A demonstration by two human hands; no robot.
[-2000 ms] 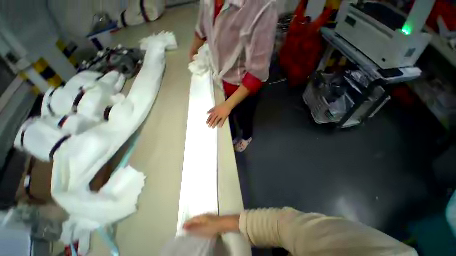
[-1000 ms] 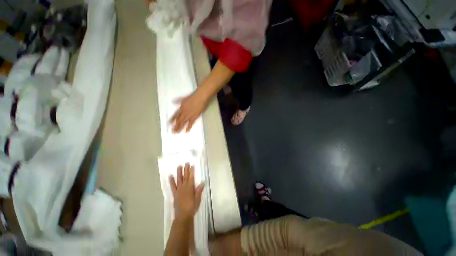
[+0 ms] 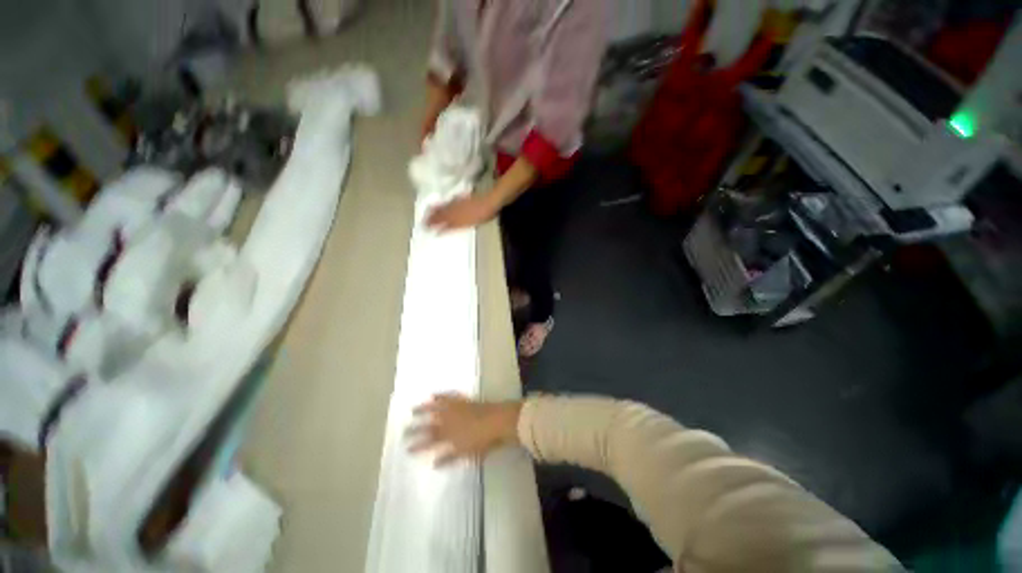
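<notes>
A long white pleated cloth lies flat along the right edge of the worktable, with a gathered, ruffled bunch at its far end. My right hand lies palm down across the near part of the cloth, fingers spread and a little blurred, gripping nothing. My left hand is not in view. A co-worker's hand rests on the cloth just this side of the bunch.
The co-worker stands at the table's right side. Banded white bundles and another long white cloth lie on the left of the beige table. A machine and a basket stand at right.
My left hand, pressed on the cloth a second ago, has left the view. My right hand now lies on the cloth. The co-worker's hand is now near the bunch. The view has tilted up.
</notes>
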